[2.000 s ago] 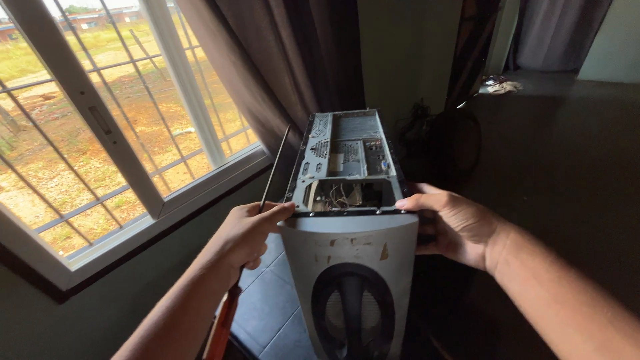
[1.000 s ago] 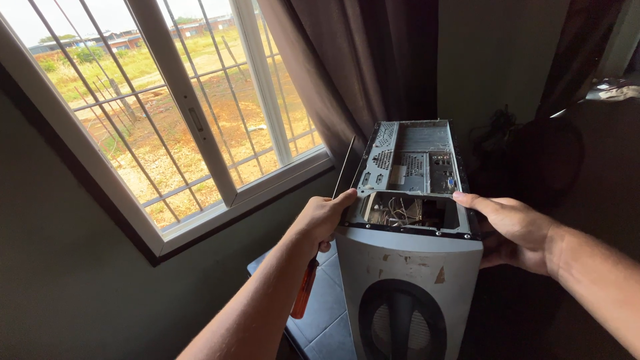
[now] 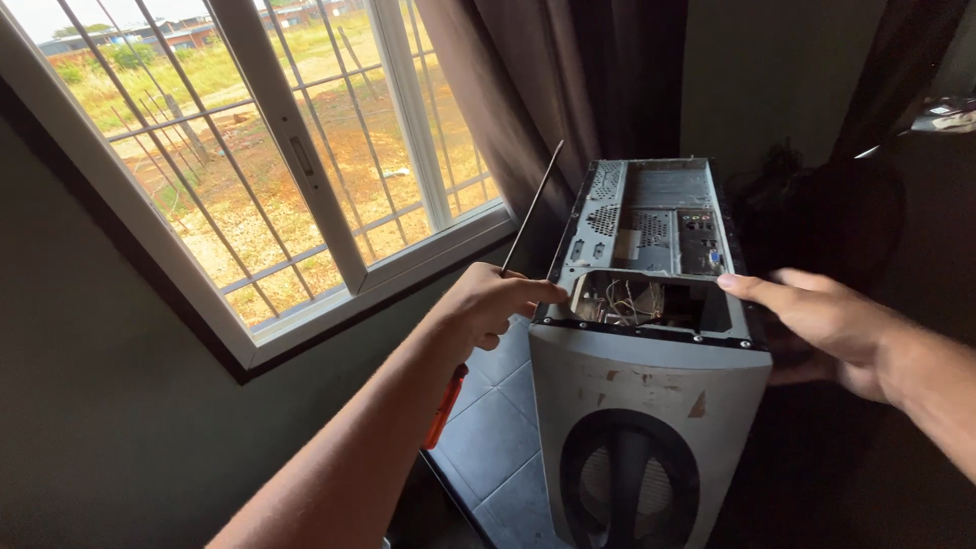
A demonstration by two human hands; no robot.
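A grey and black computer tower case (image 3: pixel 648 358) stands on a tiled surface, its metal frame side with ports and an opening full of cables facing up. My left hand (image 3: pixel 496 301) holds a long screwdriver (image 3: pixel 450 404) with an orange-red handle below the palm and a thin dark shaft rising past the case. The thumb of that hand touches the case's left top edge. At the right top edge, my right hand (image 3: pixel 831 320) rests its thumb on the frame; its other fingers are beside the case, partly lost in shadow.
Left of the case is a sliding window (image 3: pixel 297 152) with metal bars, its sill (image 3: pixel 442 248) near the case. A dark curtain (image 3: pixel 526 91) hangs just behind. The grey tiled surface (image 3: pixel 496 412) extends at the case's left. A dim, unclear object stands in shadow at the right.
The view has swung left, so the window fills more of it. Both hands stay at the case's edges, the right thumb now farther back along the frame than two seconds ago.
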